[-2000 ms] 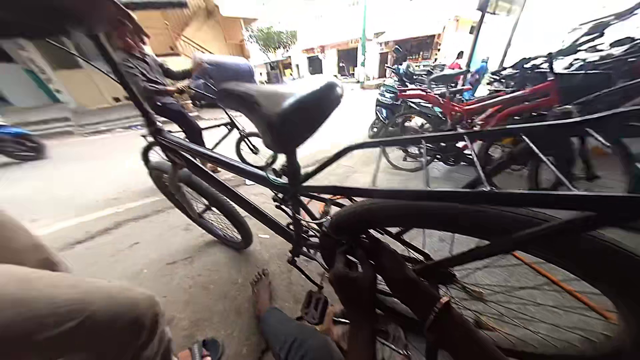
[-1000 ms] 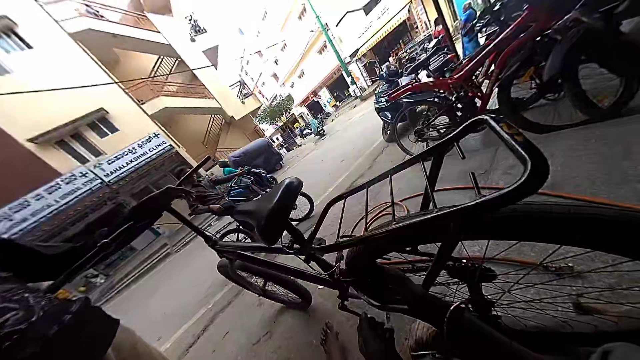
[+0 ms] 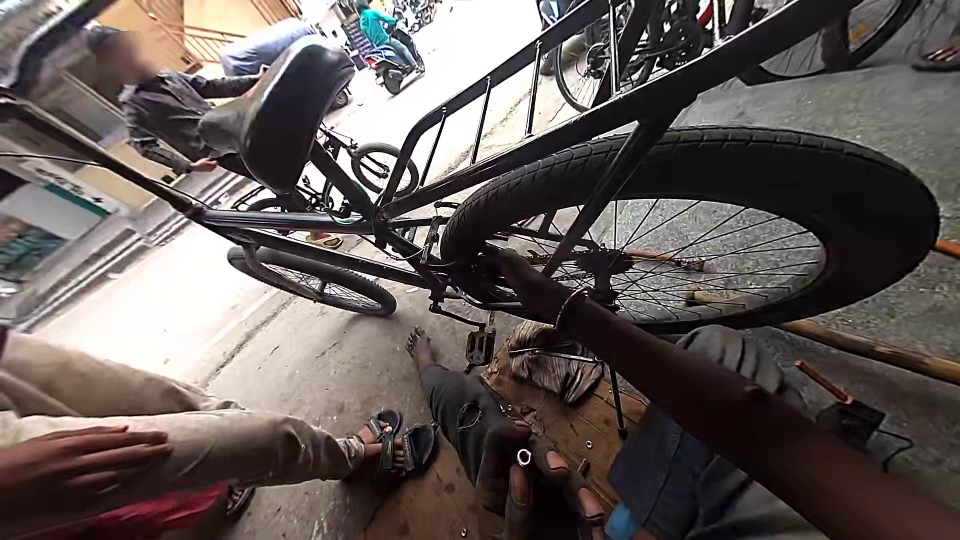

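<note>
A black bicycle leans across the view, its rear wheel [image 3: 750, 161] beside me and its saddle [image 3: 289, 112] at upper left. With my right arm stretched out, my right hand [image 3: 514, 274] is at the front of the rear tyre, near the frame; its fingers are dark and partly hidden. Low in the view is my left hand [image 3: 540, 480], palm up, with a small metal nut [image 3: 524, 457] at its fingertips. A pedal [image 3: 480, 346] hangs beside a striped cloth [image 3: 555, 364] on a wooden board [image 3: 435, 495].
Beside me at left is a person with a hand [image 3: 82, 457] on light trousers and sandalled feet [image 3: 409, 450]. Another person [image 3: 165, 112] stands beyond the saddle. A wooden pole [image 3: 877, 351] lies at right. Parked bicycles [image 3: 600, 60] and a scooter rider [image 3: 382, 34] are farther back.
My left hand now shows low in front, palm up with a nut; two seconds ago both hands were at the rear wheel. The view has tilted down from the buildings.
</note>
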